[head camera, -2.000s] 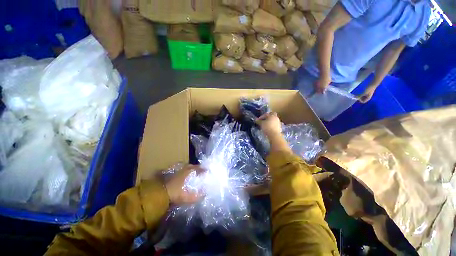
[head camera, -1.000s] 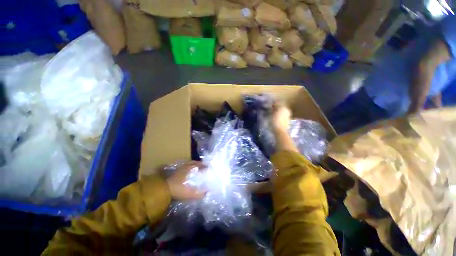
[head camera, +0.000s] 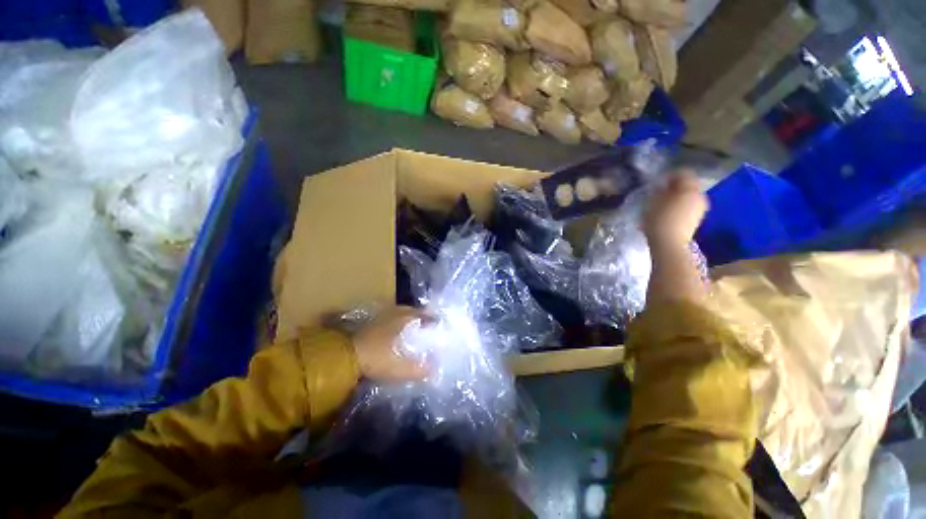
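My left hand (head camera: 394, 345) is closed on a bunch of crinkled clear plastic bags (head camera: 452, 350) in front of the open cardboard carton (head camera: 340, 248). My right hand (head camera: 675, 208), somewhat blurred, is raised at the carton's right side and grips a clear bag at the end of a black plastic panel (head camera: 589, 188) with round openings. The panel is above the carton's back right edge. More black parts in clear bags (head camera: 533, 228) lie inside the carton. My right fingertips are partly hidden by blur and plastic.
A blue bin (head camera: 208, 258) full of whitish bags stands on the left. A large brown kraft bag (head camera: 828, 355) is on the right. Behind are a green crate (head camera: 391, 76), stacked tan bags (head camera: 538, 76) and blue bins (head camera: 762, 208). Part of a person's arm (head camera: 907, 239) shows at the right edge.
My right hand has moved up and right out of the carton, lifting the black panel with its bag. My left hand keeps the bunched plastic. The person in blue has moved mostly out of view.
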